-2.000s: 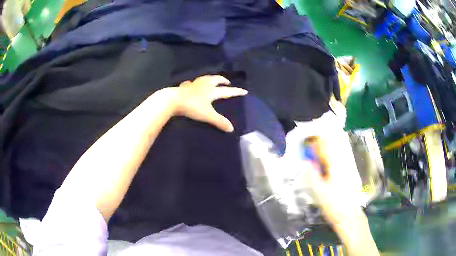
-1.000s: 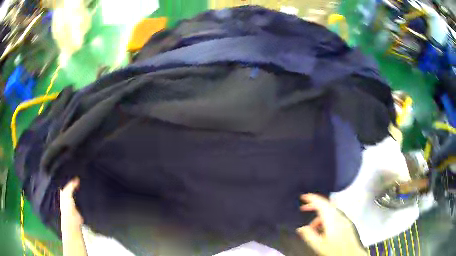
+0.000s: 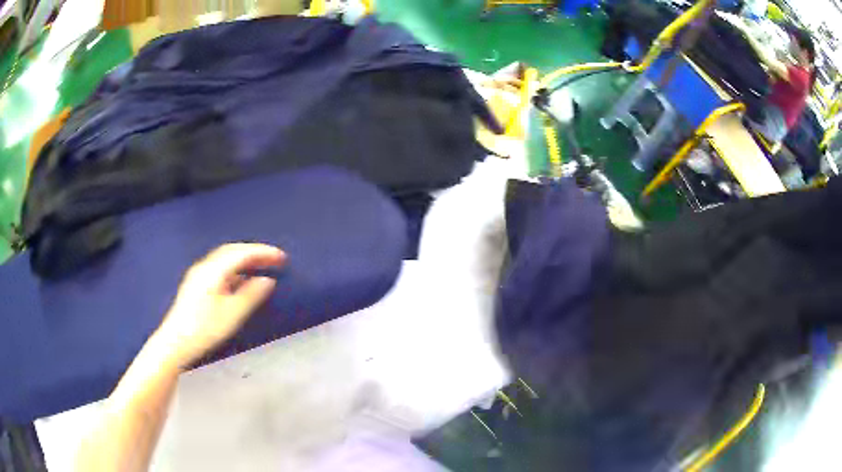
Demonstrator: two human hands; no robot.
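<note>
My left hand [image 3: 217, 300] is over the bare navy padded form [image 3: 305, 221], with thumb and fingers apart and nothing in it. A dark navy and black garment [image 3: 591, 304] spreads across the right side, hanging beside the table and cut off by the picture's right edge. My right hand is not visible, so its hold on that garment cannot be told. Another dark garment [image 3: 277, 101] lies heaped along the far side of the form. The steam iron is not in view.
The white table cover [image 3: 452, 221] shows in front of and right of the form. Beyond are the green floor [image 3: 462, 32], a blue and yellow-framed cart [image 3: 683, 88], a grey stool-like frame [image 3: 637, 115] and a person in red [image 3: 792, 97] at the upper right.
The dark cloth that covered the form is off it, baring the navy pad. A garment now spreads at the right. My left hand is over the pad; my right hand has left view.
</note>
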